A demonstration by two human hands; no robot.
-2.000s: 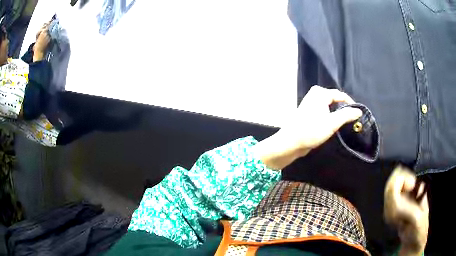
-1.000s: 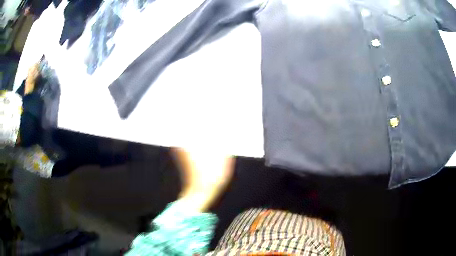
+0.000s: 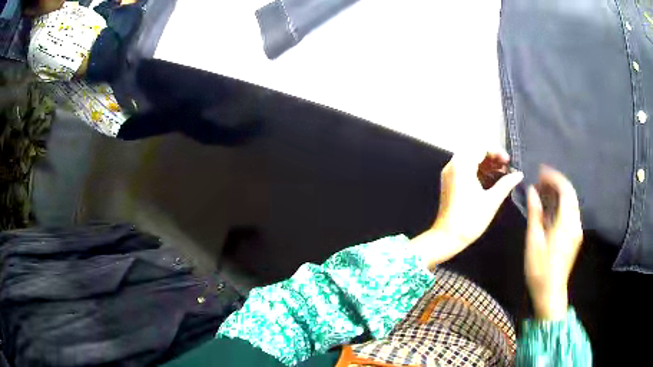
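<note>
A dark grey denim shirt (image 3: 573,107) lies on the white table at the right, its front placket with gold buttons up. One sleeve end with its cuff (image 3: 281,27) lies flat at the top. My left hand (image 3: 469,197) pinches the shirt's lower side edge near the hem at the table's front edge. My right hand (image 3: 555,229) is just right of it, slightly blurred, fingers curled close to the hem. Whether it touches the cloth or holds anything is hidden.
The white table (image 3: 358,72) has its front edge running diagonally. Another person's patterned sleeve (image 3: 68,43) shows at the upper left. A pile of dark garments (image 3: 93,294) lies at the lower left. A checked cloth covers the wearer's lap.
The cuff has left my left hand and the sleeve now lies on the table. My left hand has moved to the shirt's lower side edge. My right hand has come up beside it.
</note>
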